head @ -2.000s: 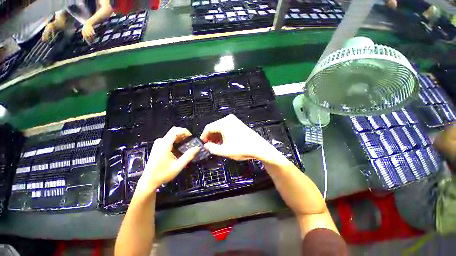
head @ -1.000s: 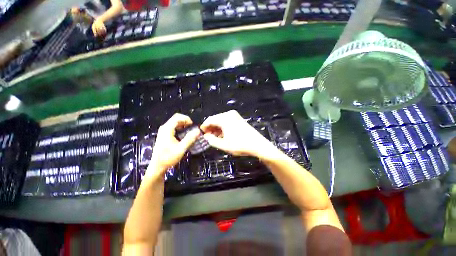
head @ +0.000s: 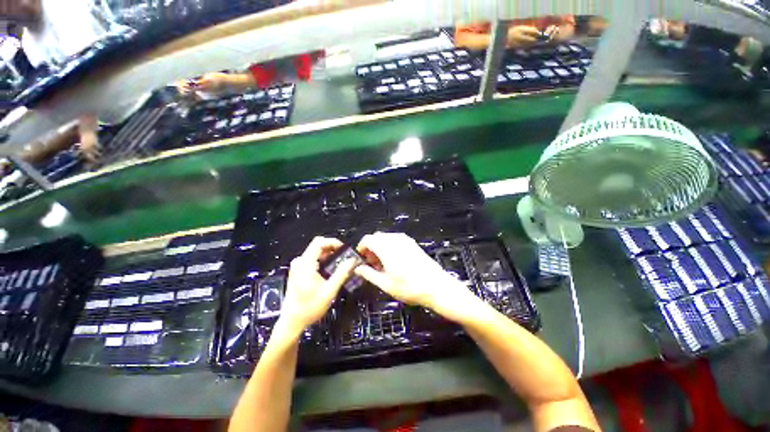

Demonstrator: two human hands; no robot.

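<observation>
A small dark housing [head: 341, 260] with a paler key area is held above the black blister tray [head: 363, 202]. My left hand [head: 309, 283] grips its left side with thumb and fingers. My right hand [head: 403, 268] touches its right side, with the thumb and fingertips close together on it. The fingers partly hide the housing, and its fine detail is blurred. The black tray lies directly below both hands; some of its front pockets show dark, shiny shapes.
A pale green fan [head: 623, 169] and a keypad stack [head: 553, 260] stand right of the tray. A clear keypad tray [head: 701, 278] lies at far right, a clear tray [head: 143, 304] at left, black trays [head: 34, 312] at far left. People's hands work across the green strip [head: 321, 148].
The whole view has shifted, so the bench sits lower and more of the opposite line shows. Both hands stay on the housing, which is now more visible between them than one second ago.
</observation>
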